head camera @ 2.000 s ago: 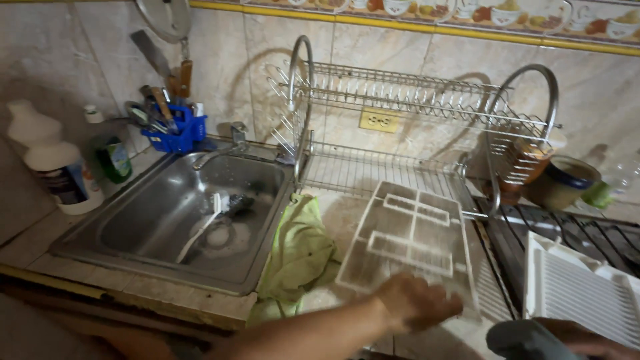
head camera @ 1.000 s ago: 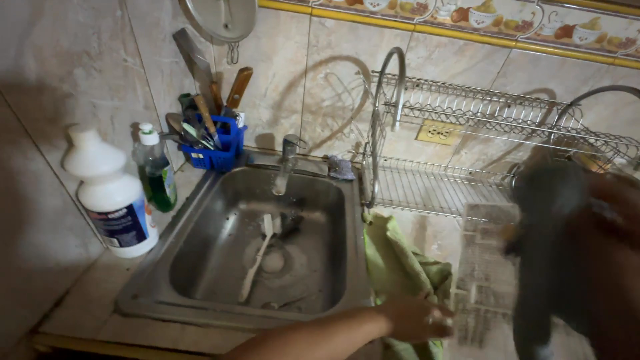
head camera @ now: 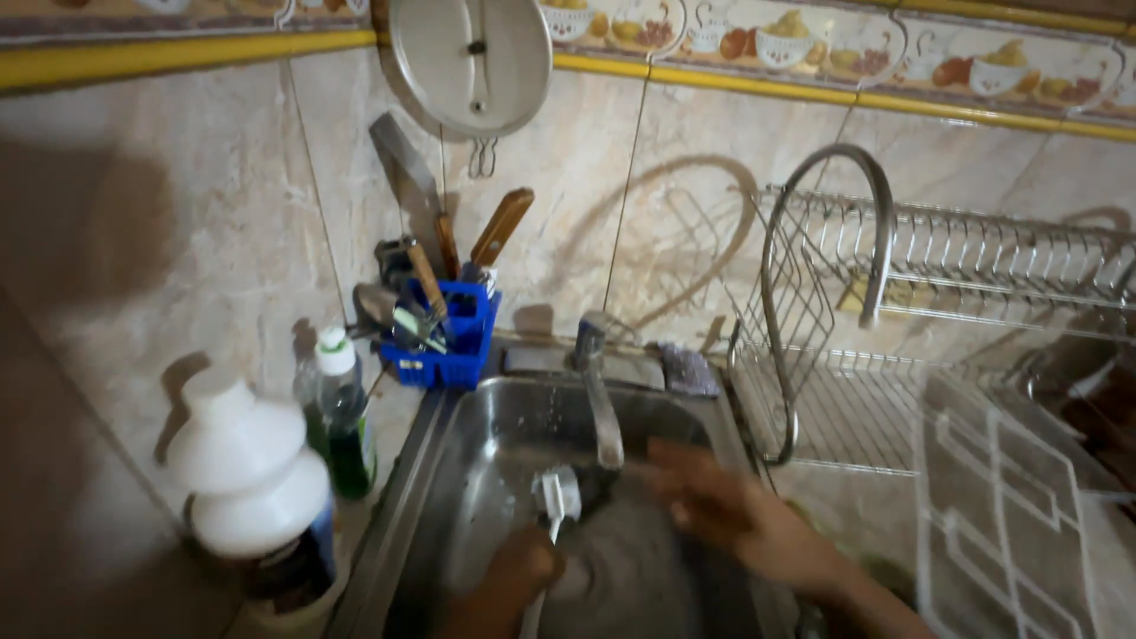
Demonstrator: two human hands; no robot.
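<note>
My left hand [head camera: 515,572] is low in the steel sink [head camera: 417,497], its fingers around the handle of a white dish brush [head camera: 557,497]; blur softens the grip. The brush head points toward the faucet [head camera: 603,399]. My right hand [head camera: 719,506] is over the sink's right side, fingers spread, holding nothing visible. Beneath the faucet, near the brush head, is a dark thing I cannot make out.
At left stand a white jug [head camera: 248,453] and a green soap bottle [head camera: 346,417]. A blue utensil holder [head camera: 444,346] sits behind the sink corner. At right are a wire dish rack [head camera: 825,399] and a pale rectangular tray or lid [head camera: 1003,524].
My left hand has moved from beside the green cloth into the sink, to the brush. My right hand, which had a dark grey thing at right, is over the sink without it. The view has swung left.
</note>
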